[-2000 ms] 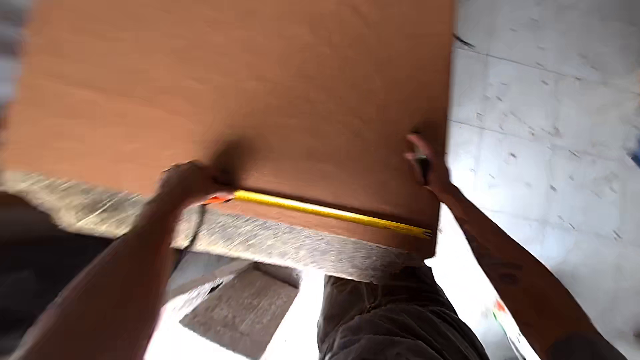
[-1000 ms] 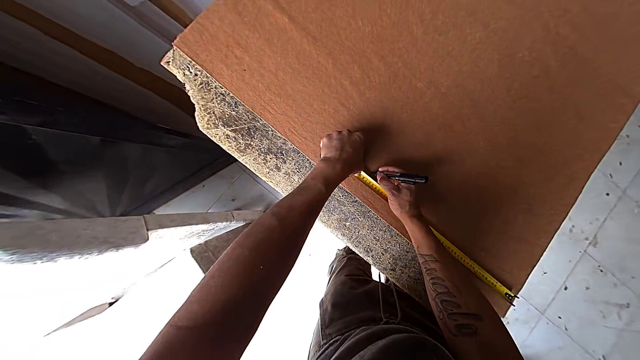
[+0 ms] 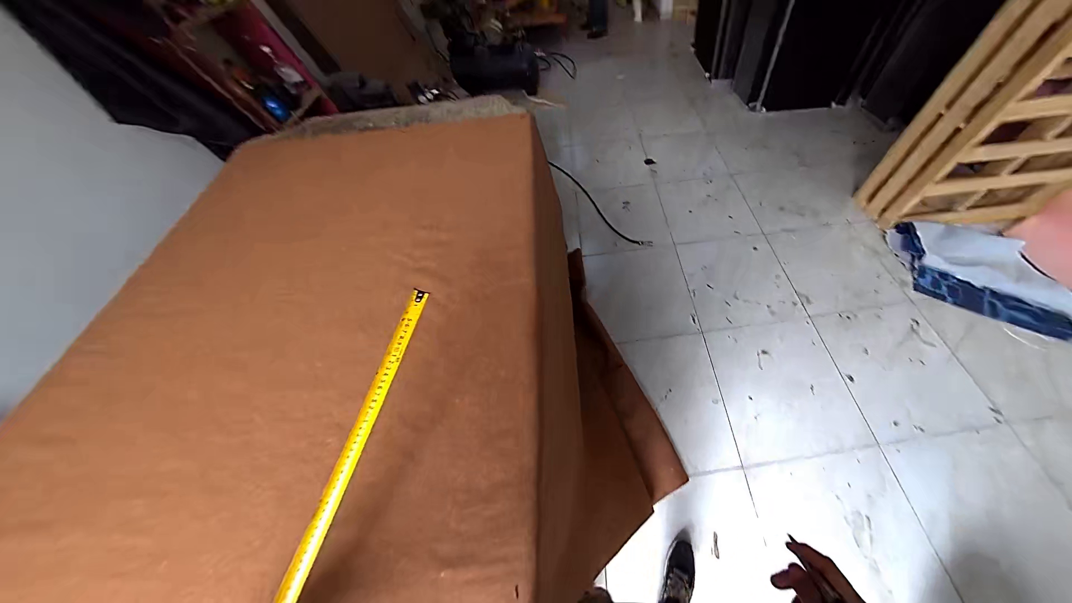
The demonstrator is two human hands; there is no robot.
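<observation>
Brown fabric (image 3: 335,234) covers a large padded block and hangs down its right side. A yellow tape measure blade (image 3: 362,427) lies extended across the top, its metal hook end on the fabric and its other end beyond the bottom of the view. My right hand (image 3: 812,574), partly cut off by the lower edge, is over the floor to the right of the block, with a dark, thin marker between its fingers. My left hand is out of view, so whether it holds the tape's case is hidden.
A thin black cable (image 3: 599,209) lies on the tiled floor beside the block. Wooden lattice frames (image 3: 963,134) stand at the right, near blue and white cloth (image 3: 988,289). A black tank (image 3: 494,69) is at the back. A shoe (image 3: 678,569) shows below.
The view has swung strongly. The tape was along the block's edge near both hands; now it runs over the top fabric. My right hand is off the fabric, and my left hand has left the view.
</observation>
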